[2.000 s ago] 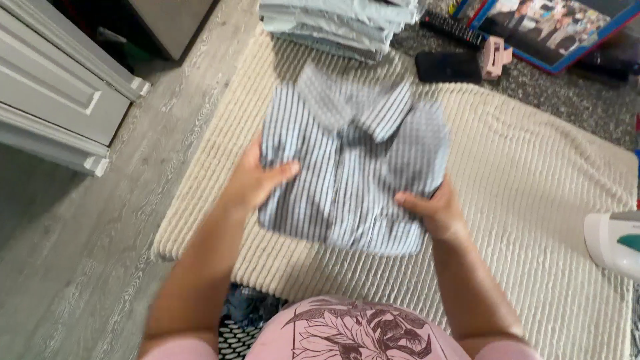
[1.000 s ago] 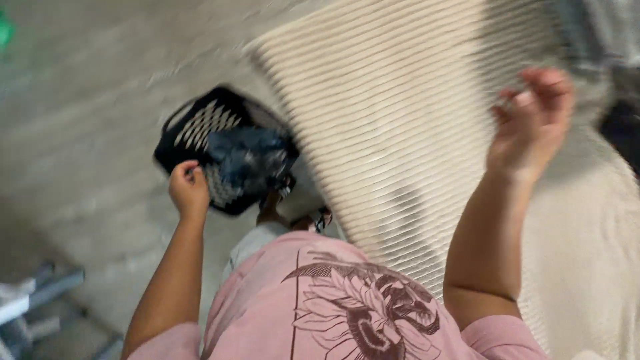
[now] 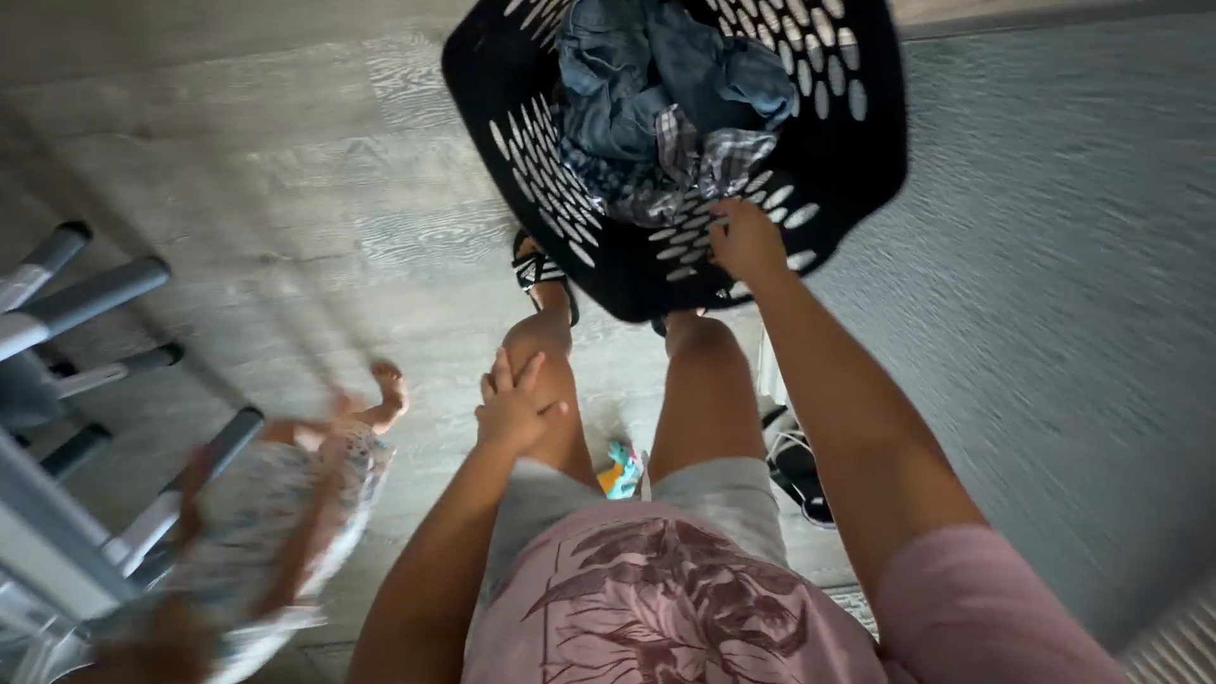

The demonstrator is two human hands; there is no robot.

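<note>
My right hand (image 3: 748, 242) reaches inside a black plastic laundry basket (image 3: 864, 142) with oval holes, its fingertips beside a plaid cloth garment (image 3: 736, 157). Whether it grips the cloth cannot be told. Blue denim clothes (image 3: 613, 85) lie bunched in the basket, above the plaid piece in the view. My left hand (image 3: 516, 404) rests with spread fingers on my knee and holds nothing.
A small person (image 3: 275, 513) in a light patterned garment is at the lower left, beside metal legs with grey tips (image 3: 95, 294). A turquoise toy (image 3: 621, 470) lies on the floor between my legs. A black shoe (image 3: 798, 470) lies at the right.
The striped shirt held in both hands in the oldest frame is out of view. My right hand has moved into the basket, and my left hand has come onto my knee. The view has swung to the floor.
</note>
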